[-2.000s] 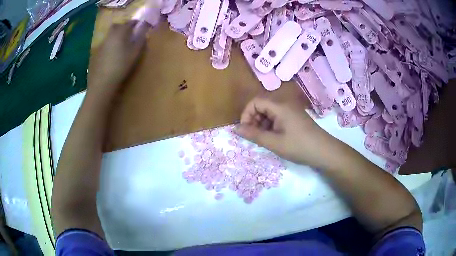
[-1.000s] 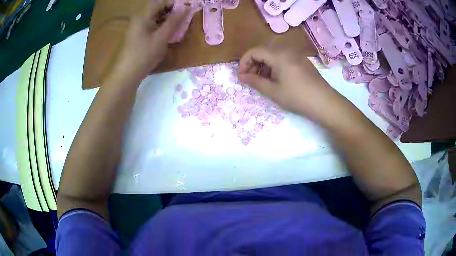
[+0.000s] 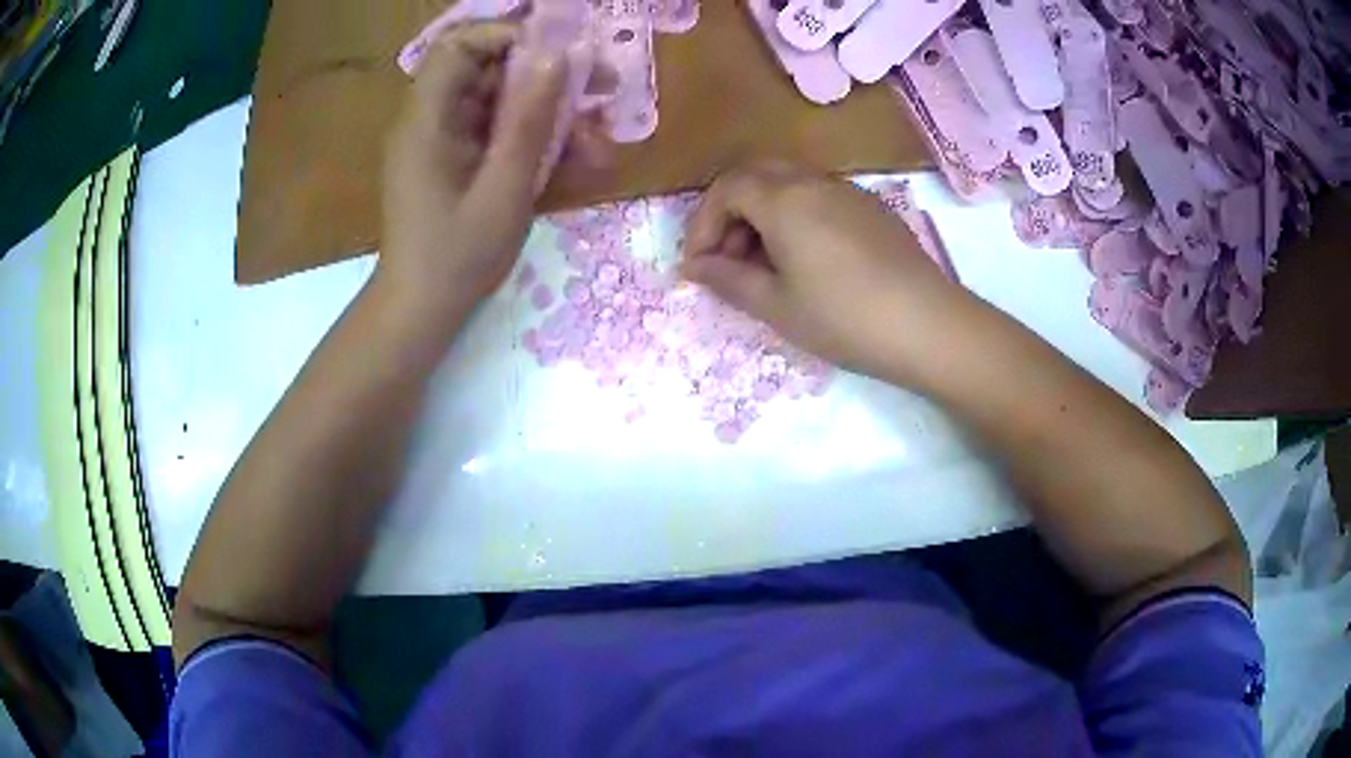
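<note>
My left hand (image 3: 471,163) is at the upper left over the brown board, with a pink tab (image 3: 551,67) upright between thumb and fingers; the tab is blurred. My right hand (image 3: 778,252) is at the centre, its thumb and fingertips together above the edge of the pink discs; whether anything is between them cannot be seen. The small pink discs (image 3: 637,319) lie in a loose heap on the white surface. A few separate pink tabs (image 3: 631,82) lie behind my left hand. A large overlapping tab pile (image 3: 1185,178) fills the upper right.
The brown board (image 3: 326,163) lies beyond the white surface (image 3: 489,518). Yellow strips with black lines (image 3: 92,415) run down the left. Green covering (image 3: 185,67) shows at upper left. A crumpled clear plastic bag (image 3: 1296,548) is at lower right.
The view has tilted down since the first frame. My left hand has come from the upper left towards the centre with a pink tab. My right hand has shifted slightly left.
</note>
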